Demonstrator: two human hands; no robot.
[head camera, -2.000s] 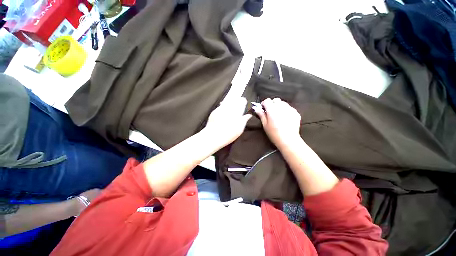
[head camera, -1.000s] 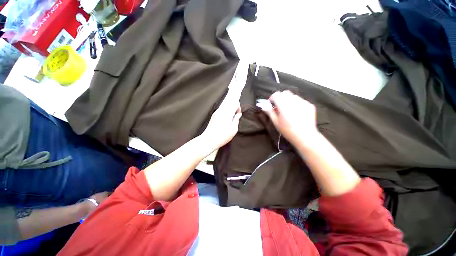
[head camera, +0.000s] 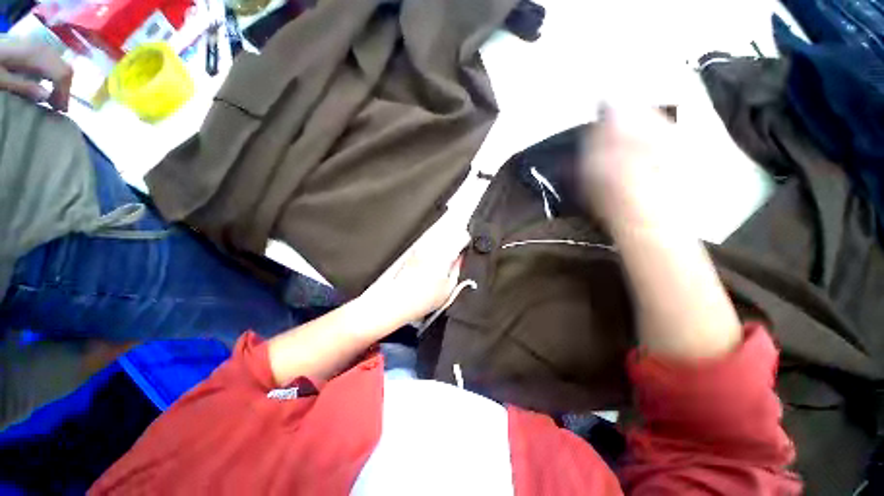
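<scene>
Dark brown trousers (head camera: 552, 320) lie in front of me, partly on the white table and partly towards my lap. A dark button (head camera: 484, 244) shows near the waist, and off-white drawstring ends (head camera: 546, 190) show on the cloth. My left hand (head camera: 424, 281) is at the left edge of the waist, pinching the cloth with its fingertips. My right hand (head camera: 620, 160) is raised over the upper part of the trousers and strongly blurred. I cannot tell what its fingers hold.
Other brown trousers (head camera: 330, 145) lie at left, more brown cloth (head camera: 824, 232) at right, navy cloth (head camera: 838, 107) at upper right. A yellow tape roll (head camera: 150, 81) and a red box (head camera: 111, 21) are at upper left. A person in jeans (head camera: 145, 281) sits at left.
My right hand has moved up and right, off the waist area. The trousers have shifted, showing the button and cord ends. The other person's hand now shows at upper left.
</scene>
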